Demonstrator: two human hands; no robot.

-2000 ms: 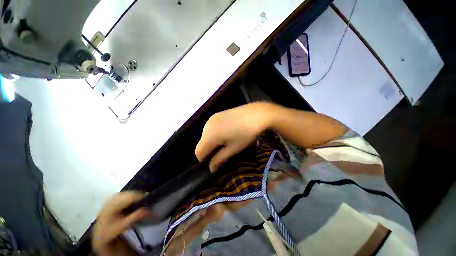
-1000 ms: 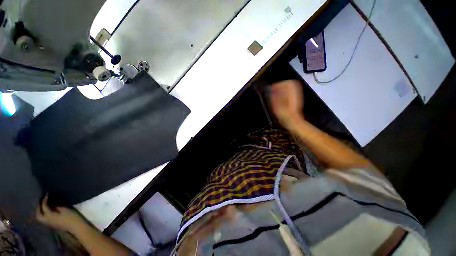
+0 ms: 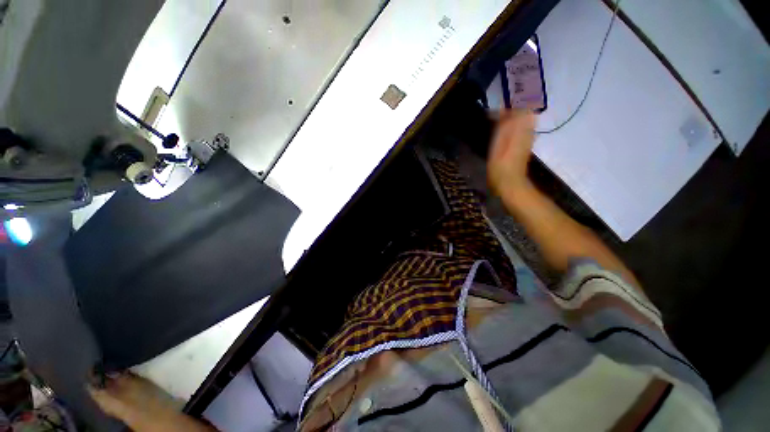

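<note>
A dark grey garment panel [image 3: 181, 253] lies flat across the sewing machine bed and table, its upper edge at the presser foot area [image 3: 196, 156]. My left hand [image 3: 131, 401] is at the lower left, cut off by the bottom edge. Its fingertips are at the panel's lower left corner; whether they pinch the cloth cannot be told. My right hand [image 3: 512, 152] is raised off the cloth, to the right of the table edge and just below the phone. It is blurred, its fingers are unclear, and no held thing is visible.
The white machine head [image 3: 67, 93] is at upper left. A phone [image 3: 525, 78] with a cable lies on a lower white surface [image 3: 625, 169] at right. More grey cloth [image 3: 42, 295] hangs at far left. A checked apron [image 3: 405, 295] covers the lap. A white pen-like thing [image 3: 481, 405] hangs at the chest.
Two seconds ago both hands were over the lap with dark cloth; the panel now lies under the machine head. Since one second ago, my right hand has moved slightly right, closer to the phone.
</note>
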